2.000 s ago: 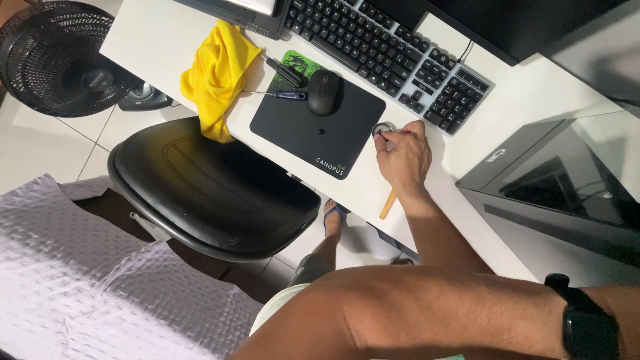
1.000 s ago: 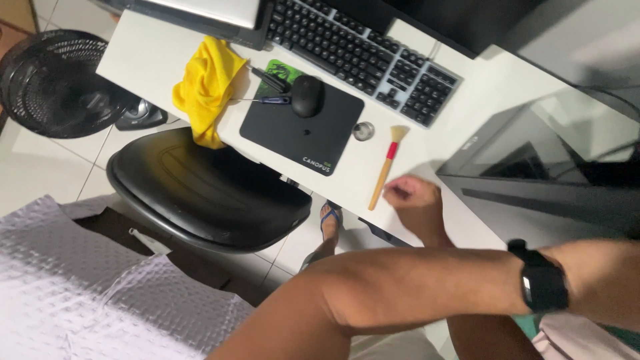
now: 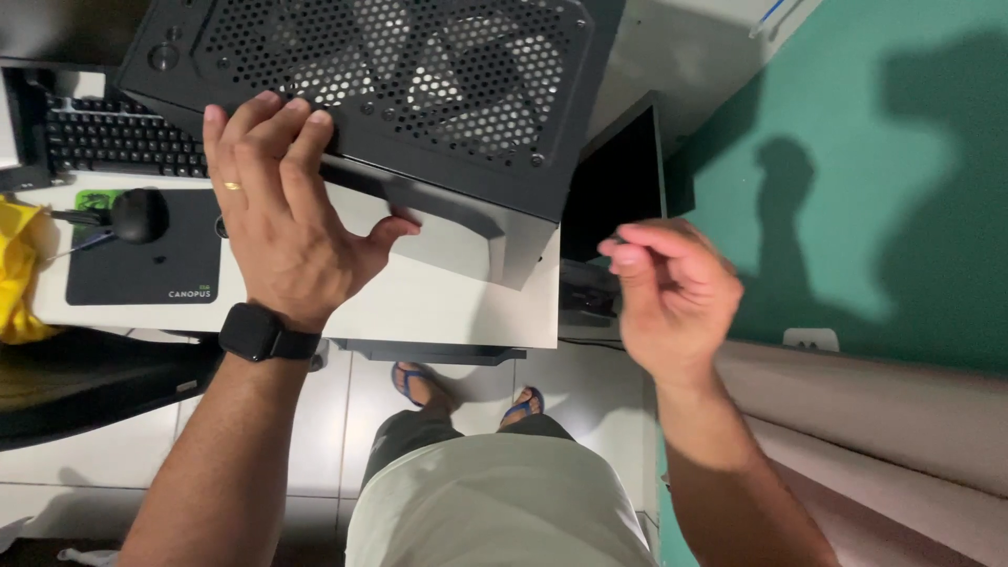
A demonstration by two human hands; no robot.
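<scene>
A black computer case [image 3: 441, 169] with a perforated panel and fans behind it stands at the top centre, over the white desk. My left hand [image 3: 287, 209], with a dark watch at the wrist, lies on the case's lower left edge, fingers spread on its face and thumb beneath. To the right of the case, my right hand [image 3: 669, 283] is raised in the air, its thumb and index finger pinched around something small and dark, too small to name. It does not touch the case.
On the desk [image 3: 441, 307] at the left are a black keyboard [image 3: 126, 142], a mouse [image 3: 139, 215] on a mouse pad [image 3: 150, 272] and a yellow cloth [image 3: 20, 272]. A black chair [image 3: 94, 386] stands below. A dark monitor [image 3: 618, 185] is behind my right hand, near the green wall [image 3: 906, 197].
The view has swung far to the right. One second ago a hand was beside a brush on the desk; now my left hand is on the case and my right hand is raised.
</scene>
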